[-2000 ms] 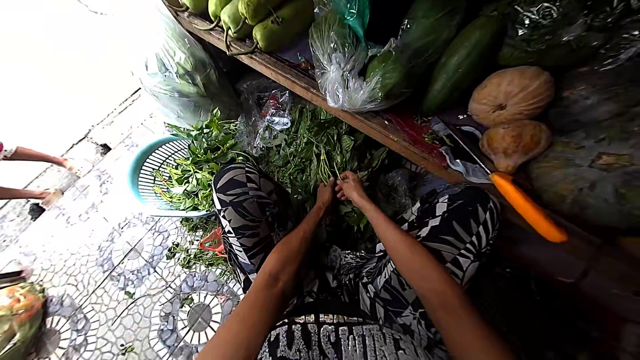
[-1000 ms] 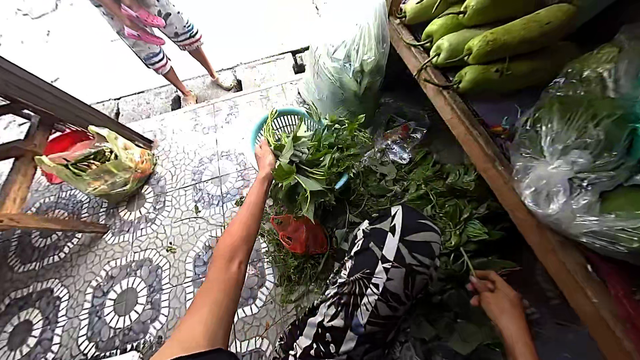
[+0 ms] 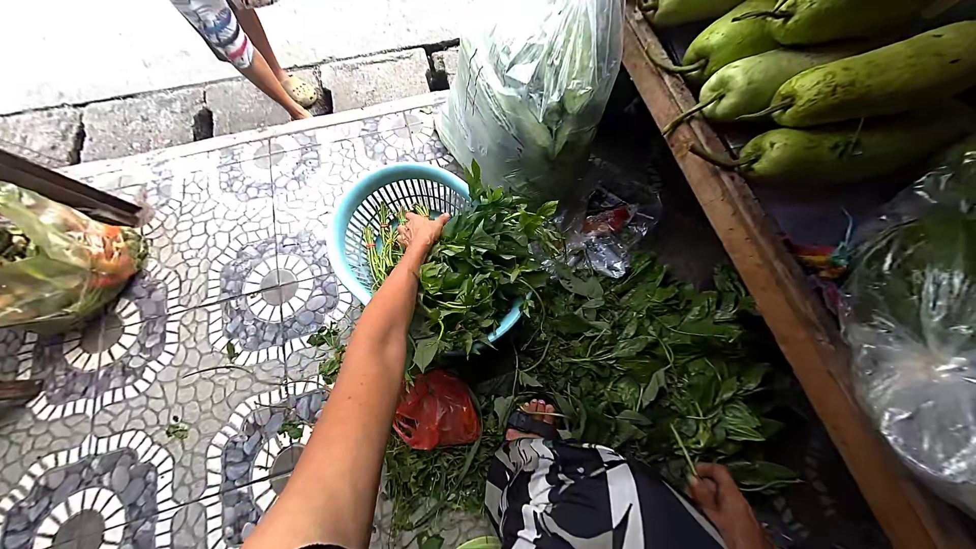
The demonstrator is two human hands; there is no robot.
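My left hand point(image 3: 421, 231) reaches into a light blue plastic basket point(image 3: 352, 200) and rests on the stems of tied bunches of leafy greens point(image 3: 476, 263); whether its fingers grip a bunch is not plain. At the lower right my right hand point(image 3: 720, 496) holds a thin green stem point(image 3: 685, 450) between thumb and fingers. Beyond it, a loose heap of leafy greens point(image 3: 648, 358) covers the floor beside my knee.
A red plastic bag point(image 3: 437, 412) lies below the basket. Behind stands a big clear bag of greens point(image 3: 534, 99). Along the right runs a wooden shelf edge point(image 3: 751, 229) with long green gourds point(image 3: 869, 76). A filled bag point(image 3: 61, 259) is at left; a person's leg point(image 3: 267, 69) shows at the top.
Two seconds ago both hands were together over the greens; my left hand has since gone to the basket. The view has swung left. The person at the top has moved partly out of view.
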